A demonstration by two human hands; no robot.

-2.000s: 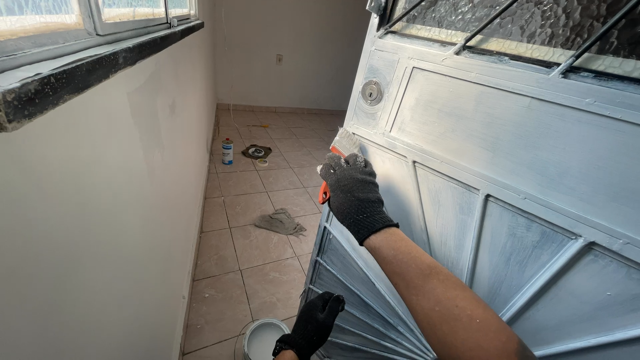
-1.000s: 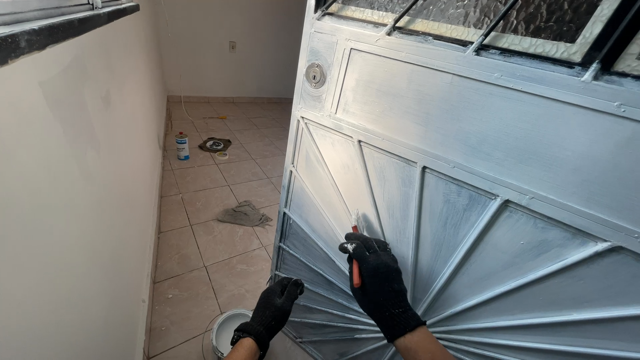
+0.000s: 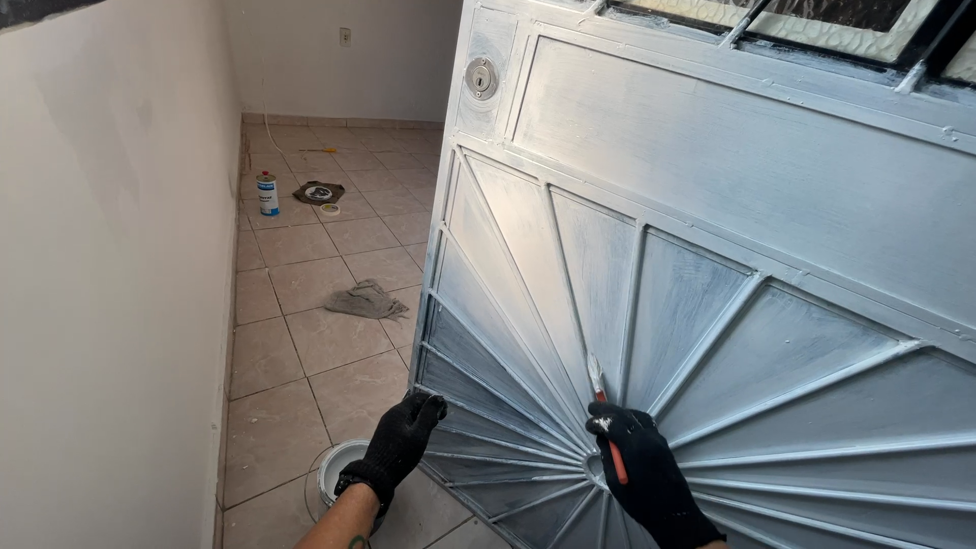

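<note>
My right hand [image 3: 640, 465], in a black glove with a white smear on the fingers, grips a paintbrush [image 3: 597, 374] with a red handle. Its bristles touch the grey metal door [image 3: 709, 137] near a raised bar of the fan pattern. My left hand [image 3: 404, 435], also gloved in black, is at the door's left edge with its fingers curled; whether it grips the edge cannot be told. Below and beside the left hand, a paint bucket [image 3: 329, 476] stands on the floor, partly hidden by the wrist. A round lock [image 3: 482, 78] is set in the door's upper left.
On the tiled floor [image 3: 305, 343] lie a grey rag [image 3: 367, 300], a dark piece with a round lid on it [image 3: 319, 193] and a roll of tape [image 3: 330, 209]. A can [image 3: 268, 194] stands near the white wall [image 3: 114, 267] at left. Patterned glass [image 3: 823, 30] is behind bars above.
Two seconds ago my right hand held the brush near the lock; it has moved down the fan-shaped bars. My left hand has stayed by the door's left edge. The view has shifted.
</note>
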